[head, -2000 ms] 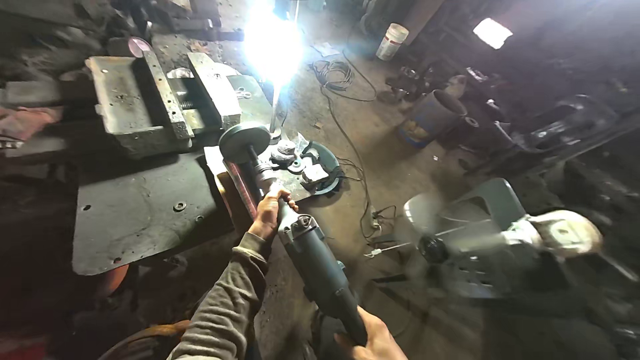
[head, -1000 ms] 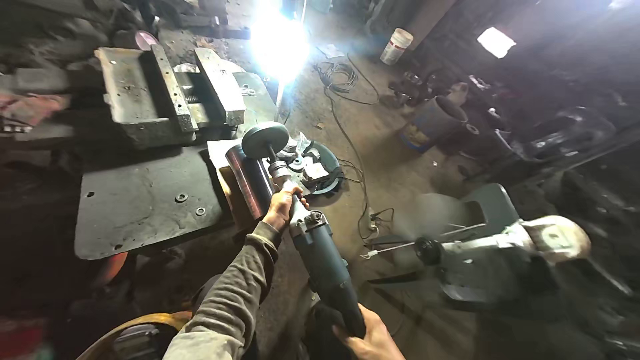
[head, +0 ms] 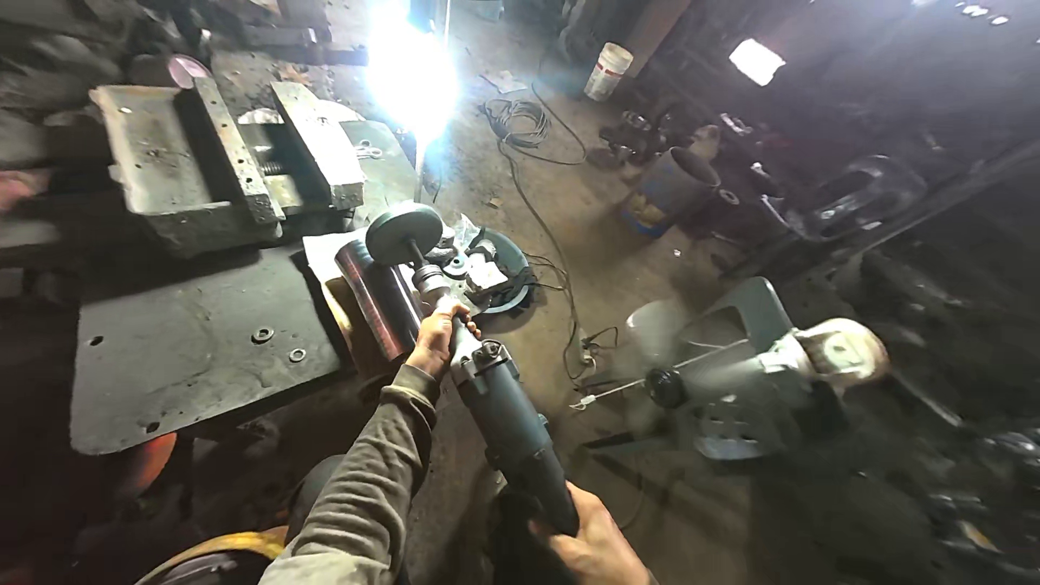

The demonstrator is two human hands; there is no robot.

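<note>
My left hand (head: 439, 335) is wrapped around the metal neck of a long, dark power grinder (head: 516, 422). My right hand (head: 593, 540) grips the rear end of its body. A round grinding wheel (head: 405, 233) sits on the tool's far end, in front of a shiny metal cylinder (head: 380, 301). Whether the wheel touches the cylinder cannot be told. The cylinder lies beside a steel plate (head: 203, 341) that carries two washers (head: 262, 334). Behind the plate is a heavy machine vise (head: 203, 179).
A very bright lamp (head: 414, 73) stands beyond the vise. A round tray (head: 516, 272) holds small parts. Cables (head: 528, 195) run over the floor. An electric fan (head: 731, 382) stands at right, its blades blurred. Farther back are a metal drum (head: 666, 191) and a white bucket (head: 608, 71).
Two seconds ago the grinding wheel covered more of the metal cylinder; it now shows nearer the cylinder's far end. Both hands keep their hold on the grinder. The view has shifted slightly.
</note>
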